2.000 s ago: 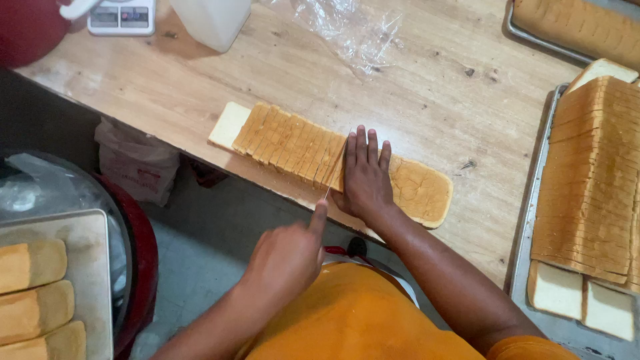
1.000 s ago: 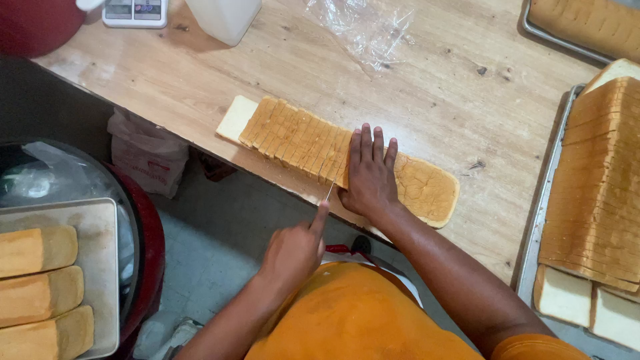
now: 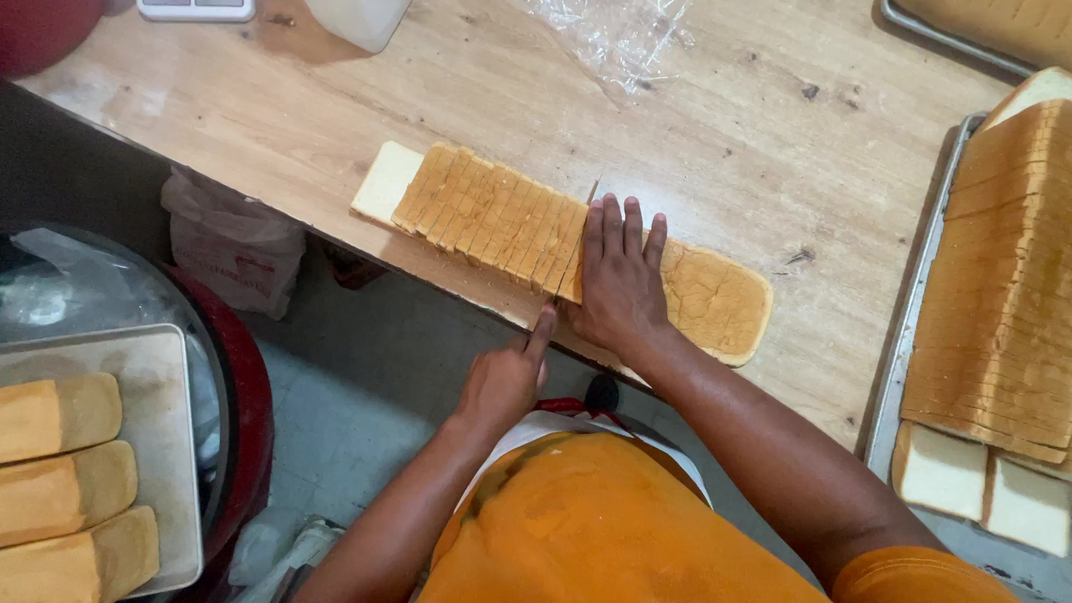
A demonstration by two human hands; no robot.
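Note:
A partly sliced loaf of bread (image 3: pixel 494 219) lies along the front edge of the wooden table. Its left part is cut into several thin slices, with one slice lying flat, white crumb up, at the left end. My right hand (image 3: pixel 624 280) presses palm down, fingers extended, on the loaf at the border of the uncut right part. My left hand (image 3: pixel 507 377) grips a knife at the near side of the loaf, index finger pointing along it; the handle is hidden in the fist. The thin knife blade (image 3: pixel 572 255) stands in the loaf just left of my right hand, its tip showing beyond the far side.
At the right, a metal tray (image 3: pixel 904 335) holds sliced loaves. Another tray (image 3: pixel 963 38) with bread is at the top right. Crumpled clear plastic (image 3: pixel 615 33), a white container (image 3: pixel 360 17) and a scale (image 3: pixel 197 8) lie at the back. Lower left, a tray (image 3: pixel 172 452) bears several loaves.
The knife blade now shows past the loaf's far side, where it was not visible before. My right hand stays on the loaf, and my left hand remains at its near side.

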